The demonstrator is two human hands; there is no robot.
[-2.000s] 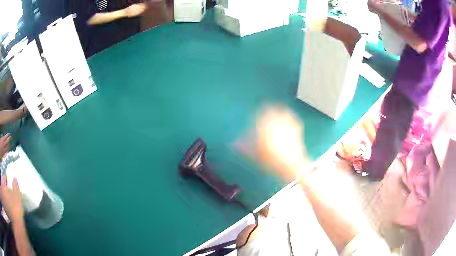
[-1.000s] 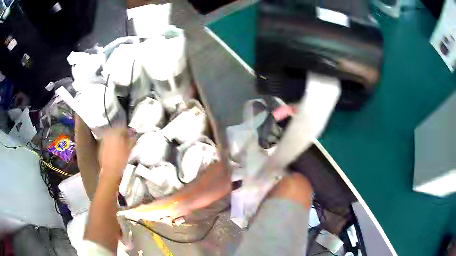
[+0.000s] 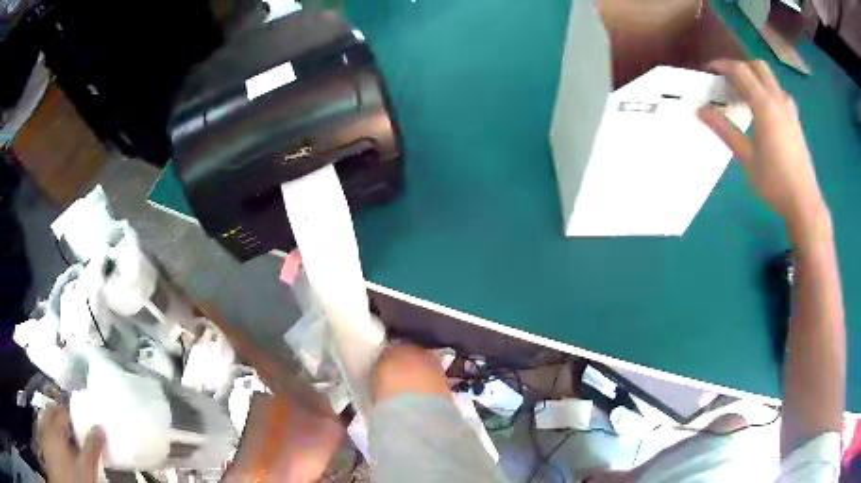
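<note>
My left hand (image 3: 68, 445), at the bottom left edge and partly cut off, grips a blurred white bagged unit (image 3: 123, 410) above the open bulk carton. Its wrist is out of the picture. My right hand (image 3: 769, 141) has thumb and fingers on the upper right edge of a tall white retail box (image 3: 634, 170). The box stands open on the green table, brown inside, its top cut off by the picture's edge.
The black label printer (image 3: 283, 123) stands at the table's left, a white label strip (image 3: 326, 236) hanging from it. More bagged units (image 3: 127, 274) fill the carton. A dark object (image 3: 785, 283) lies beside my right forearm. Cables and papers (image 3: 491, 391) lie below the table edge.
The view has swung right from the bulk carton, bringing the retail box and my right hand into view. My left hand now holds a bagged unit, at the lower left.
</note>
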